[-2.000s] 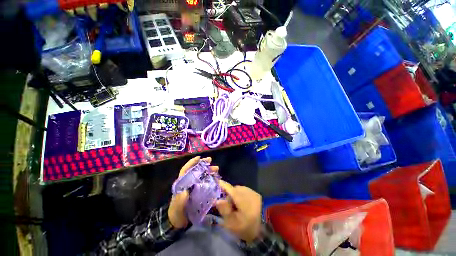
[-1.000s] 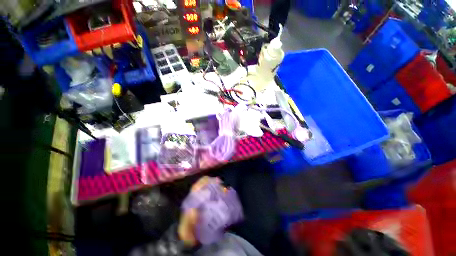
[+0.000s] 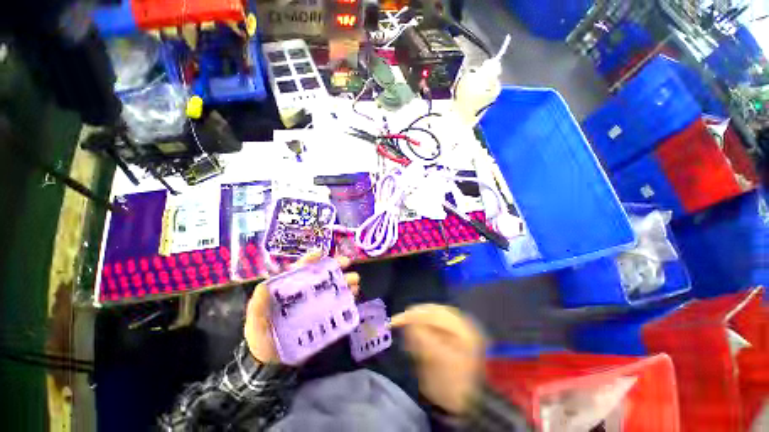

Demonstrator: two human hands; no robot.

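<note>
My left hand (image 3: pixel 263 325) holds the lilac housing top cover (image 3: pixel 312 310), its slotted face turned up, over my lap near the bench edge. My right hand (image 3: pixel 445 350) is blurred; its fingertips are at the right edge of a smaller lilac inner plate (image 3: pixel 371 329) with holes, just right of the cover. The open housing (image 3: pixel 299 228) with circuit board and contacts lies on the bench behind the cover. Its coiled lilac power cord (image 3: pixel 384 221) lies to its right.
Red-black pliers (image 3: pixel 389 150), a white bottle (image 3: pixel 476 89) and a black-handled tool (image 3: pixel 479 229) are on the papered bench. A grey-white multi-socket block (image 3: pixel 293 78) stands behind. A large blue bin (image 3: pixel 556 177) adjoins the bench on the right; a red bin (image 3: pixel 658 380) is lower right.
The lilac pieces, earlier held together and blurred, now show as a larger cover in my left hand and a smaller plate at my right. The right hand shows at the right.
</note>
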